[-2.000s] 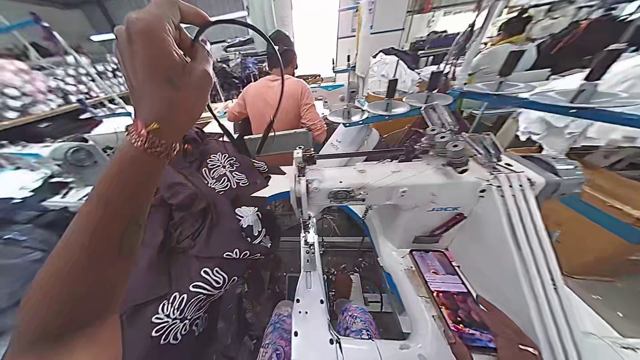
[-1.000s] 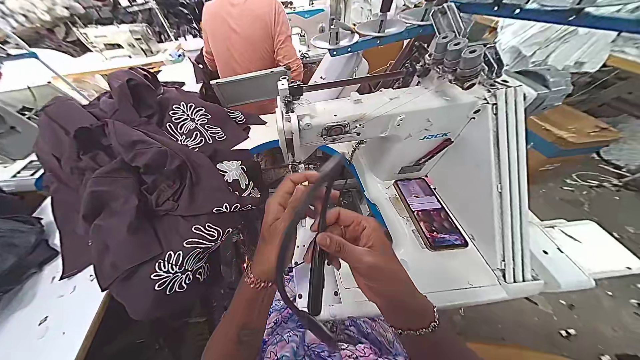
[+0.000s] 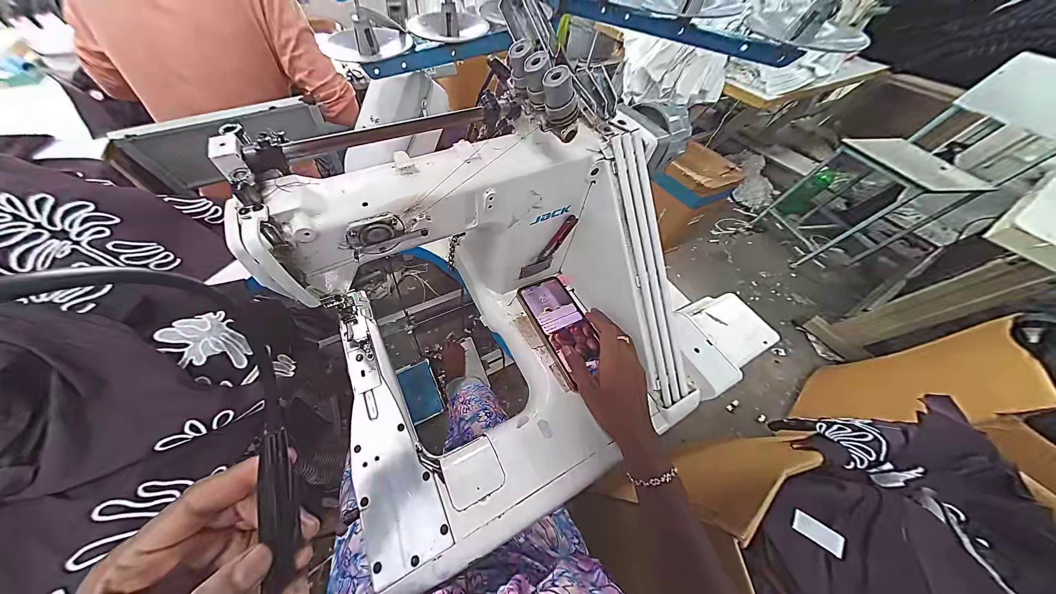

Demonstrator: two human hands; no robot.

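My left hand (image 3: pixel 210 528) holds a black strap-like object (image 3: pixel 279 503) at the lower left, its dark curved band arching up and out to the left edge. Fingers and thumb close around its thick part. On the bed of the white Jack sewing machine (image 3: pixel 445 190) lies a smartphone (image 3: pixel 559 326) with a lit screen. My right hand (image 3: pixel 610 379), with a bracelet at the wrist, rests over the phone's lower right part; whether it grips the phone or only touches it, I cannot tell. Dark fabric with white floral embroidery (image 3: pixel 198 338) is heaped left of the machine.
Beyond the machine, a person in an orange top (image 3: pixel 198 58) has their back turned. Thread cones (image 3: pixel 559 91) stand on the machine's top. At the lower right, an open cardboard box (image 3: pixel 916 363) holds dark embroidered fabric. A metal-framed stool (image 3: pixel 916 165) stands at the right.
My right hand has left the black object, which both hands held a second ago, and is now at the phone. My left hand has moved left with the object. The view has shifted.
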